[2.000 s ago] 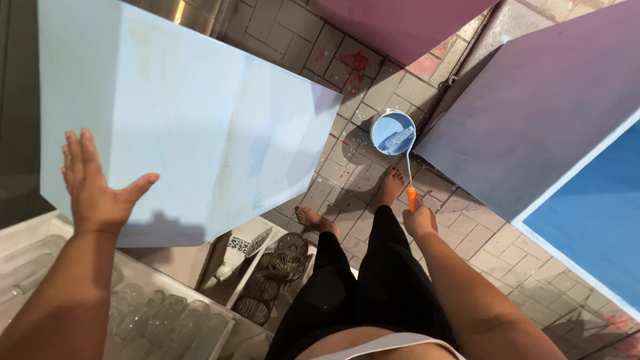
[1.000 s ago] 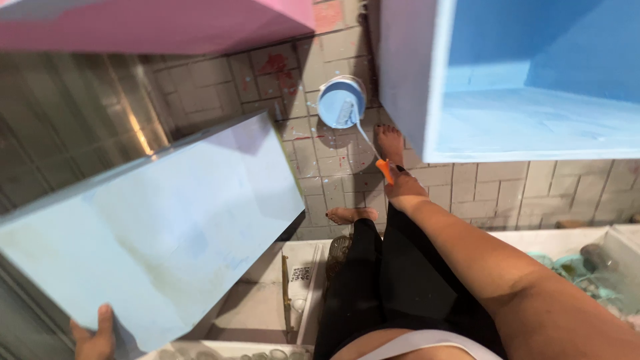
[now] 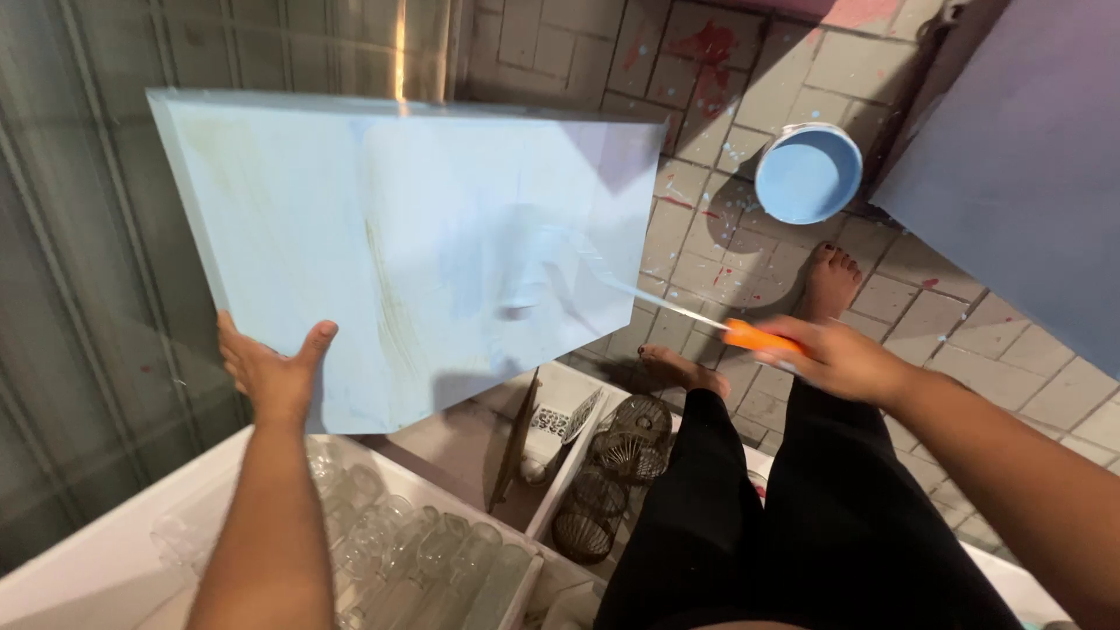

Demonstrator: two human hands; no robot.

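Observation:
My right hand [image 3: 818, 354] is closed around the orange handle of a paint roller [image 3: 521, 271]. The roller's blurred head lies against or just over the broad face of a light blue painted box or panel [image 3: 446, 192]. At that panel's lower left edge, my left hand [image 3: 276, 363] grips it, thumb on the face and fingers around the side. A round bucket of light blue paint [image 3: 809, 175] stands on the tiled floor, to the right of the panel.
White bins hold clear glass vessels [image 3: 420, 542] and dark wire baskets [image 3: 612, 477] below the panel. A large purple-blue painted surface [image 3: 1015, 175] stands at right. Paint-spotted tiles [image 3: 691, 254] surround my bare feet. A ribbed metal shutter [image 3: 96, 219] rises at left.
The roller has left the paint bucket, where it was in both earlier frames, and is now at the panel. My left hand was off to the lower left a second ago. The view has turned.

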